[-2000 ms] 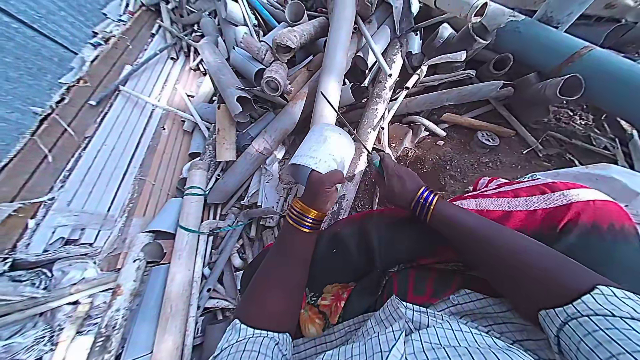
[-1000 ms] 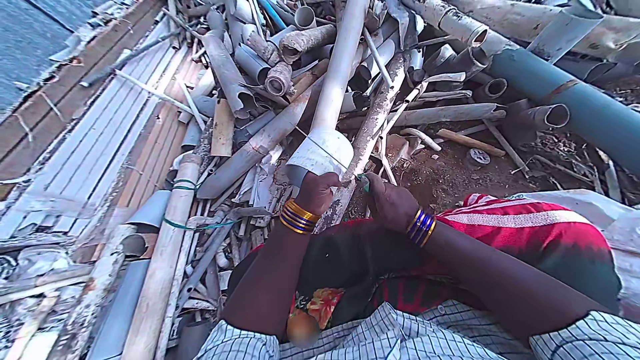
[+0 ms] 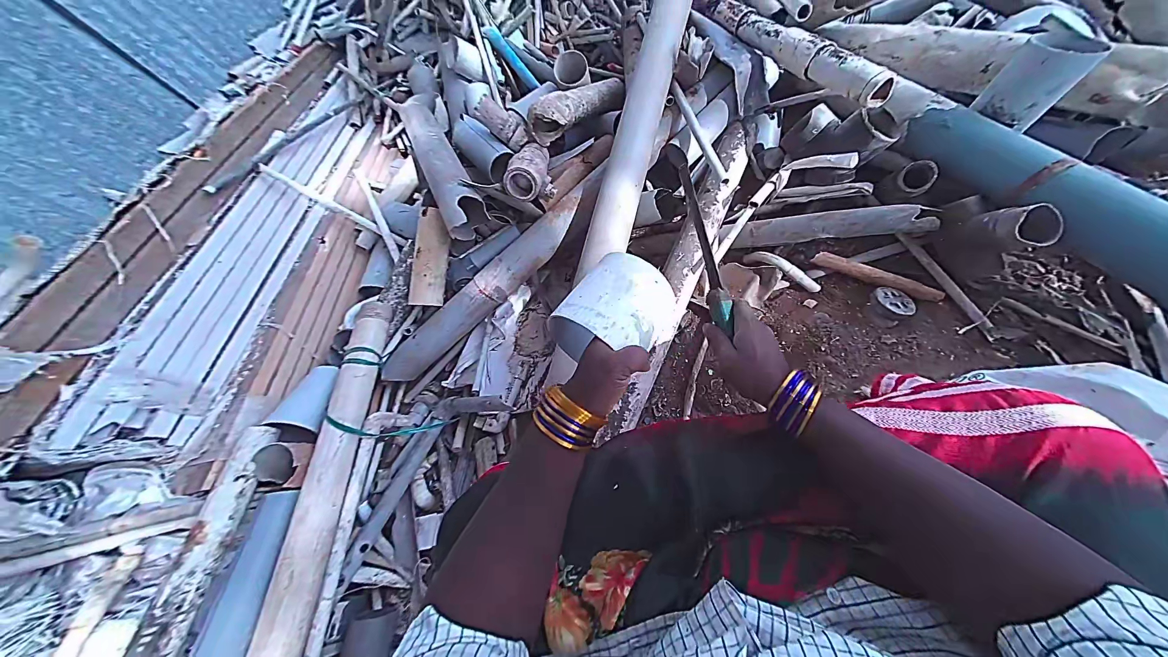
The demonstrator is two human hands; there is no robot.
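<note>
My left hand (image 3: 610, 376) grips the near rim of a short, wide white plastic pipe piece (image 3: 616, 301), which rests against a long pale plastic pipe (image 3: 636, 137). To its right, my right hand (image 3: 750, 358) is closed round the green handle (image 3: 721, 312) of a tool with a long, thin dark blade (image 3: 698, 224). The blade points up and away, apart from the white piece. Whether the blade is a knife's or a saw's cannot be told.
Scrap pipes (image 3: 447, 173) lie heaped ahead. A large blue-grey pipe (image 3: 1049, 173) crosses the right side. Long flat strips (image 3: 228, 274) lie at left, near a pipe tied with green cord (image 3: 362, 356). A small round disc (image 3: 892, 302) lies on soil at right.
The blade, earlier slanting left across the white pipe piece, now stands more upright to its right. My right hand has moved slightly away from my left hand, which still holds the piece.
</note>
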